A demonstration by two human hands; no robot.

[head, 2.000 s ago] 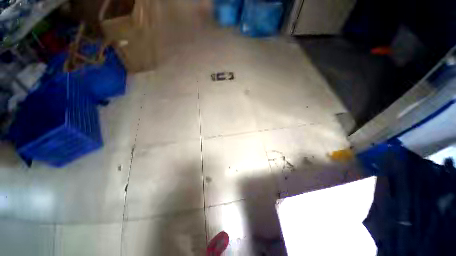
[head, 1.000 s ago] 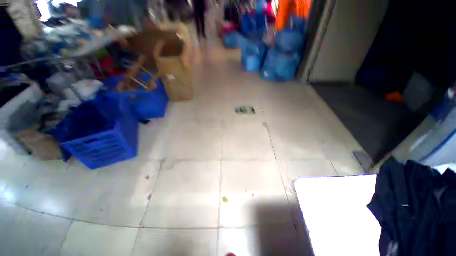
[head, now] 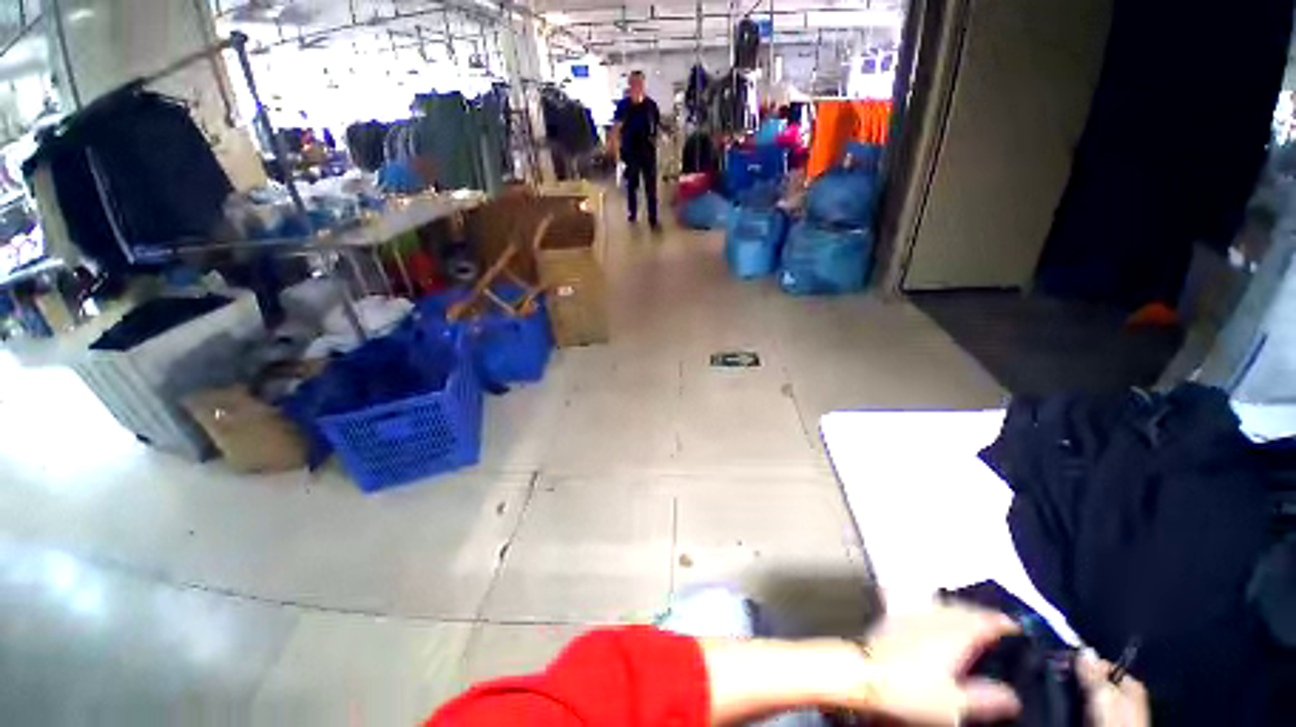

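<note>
A black garment (head: 1144,526) lies heaped on the right part of a white table (head: 910,483). My left hand (head: 931,665), blurred, reaches in from the bottom with a red sleeve and pinches a piece of black cloth (head: 1035,679) at the table's front. My right hand (head: 1119,699) is at that cloth's right side, mostly cut off by the bottom edge. Thin dark tips, which look like thread snips (head: 1126,659), poke up from it. Whether my right fingers also grip the cloth is unclear.
Blue crates (head: 405,426) and cartons (head: 571,291) stand on the tiled floor at left. A garment rack (head: 135,171) is far left. A person (head: 640,142) stands in the aisle. Blue bags (head: 824,253) sit beside the doorway, with a dark mat (head: 995,334) at right.
The view has lifted and shows more of the room and the standing person. Both hands and the red sleeve have come into view at the black cloth; earlier no hand showed.
</note>
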